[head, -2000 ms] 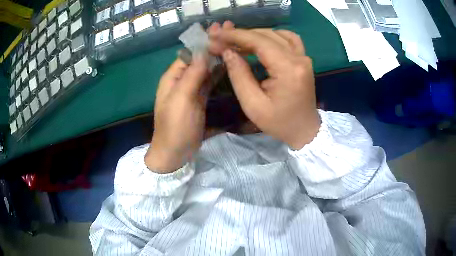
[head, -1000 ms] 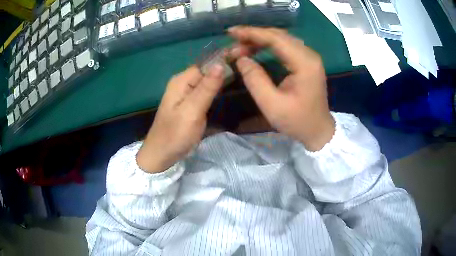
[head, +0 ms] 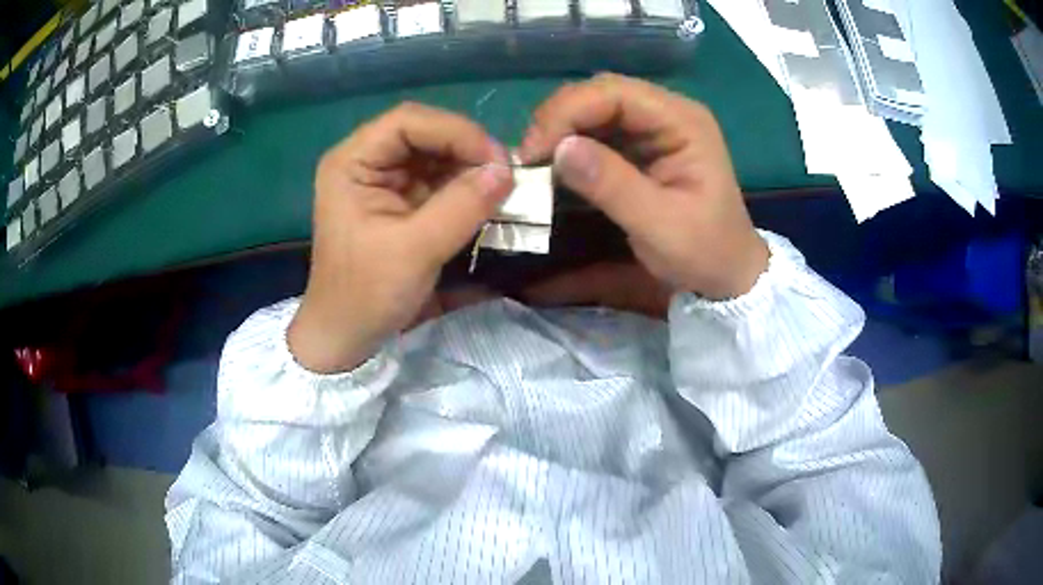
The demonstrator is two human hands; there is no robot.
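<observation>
A small silver-white pouch cell point(head: 526, 197) hangs between my fingertips above the bench's front edge. A shiny strip runs along its lower part, and a thin lead or strip sticks out at its lower left. My left hand point(head: 395, 217) pinches the cell's upper left side between thumb and fingers. My right hand point(head: 658, 183) is at its upper right corner, thumb and forefinger close together; a fine thread-like line shows just above the fingertips. Whether the right fingers pinch the cell's edge or something tiny is hidden.
Clear blister trays with whitish cells stand at the left point(head: 114, 120) and back point(head: 332, 59) on the green mat point(head: 275, 166). White liner sheets with grey pieces point(head: 826, 86) lie at the right, overhanging the front edge. A blue object point(head: 972, 257) is below the bench at right.
The grey flexible piece seen earlier at the fingertips no longer shows spread out. The cell has turned and now hangs with its bright face visible. My left hand has moved slightly left, its fingers curled in.
</observation>
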